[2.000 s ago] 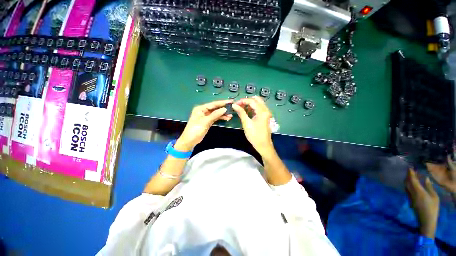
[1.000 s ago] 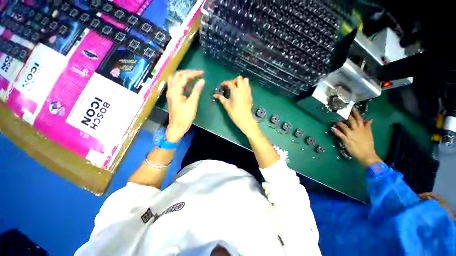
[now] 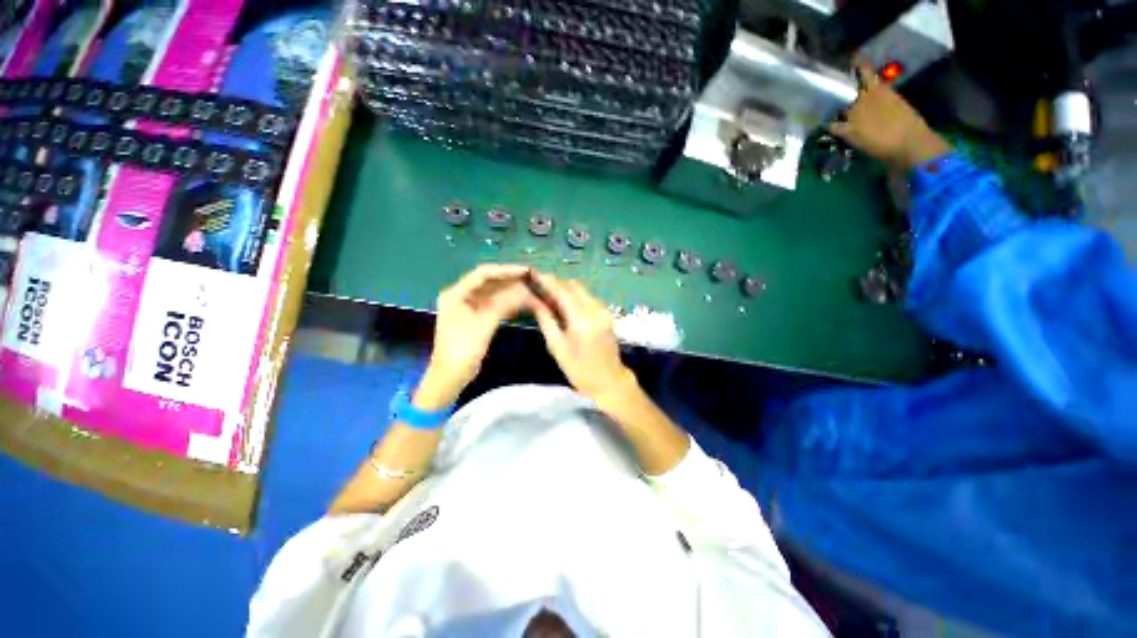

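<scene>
My left hand (image 3: 468,327) and my right hand (image 3: 584,337) meet over the front edge of the green mat. Their fingertips pinch a small dark part (image 3: 545,299); its details are too small to tell. Behind the hands, several small round dark-silver modules (image 3: 579,237) with thin leads lie spaced in a row on the green mat (image 3: 399,187). Small white or clear pieces (image 3: 651,328) lie in a pile at the mat's front edge, right of my right hand.
A carton (image 3: 237,299) with rows of square black parts stands left. Blister trays (image 3: 536,75) are stacked behind the row, beside a silver-white metal box (image 3: 736,137). A neighbour's blue sleeve (image 3: 997,249) crosses the right side, the hand (image 3: 888,122) behind the box. Modules (image 3: 877,284) lie beside the sleeve.
My right hand has come back from the row's left end to meet my left hand. The row reaches further left than two seconds ago. The neighbour's hand has moved onto the bench and back beside the metal box.
</scene>
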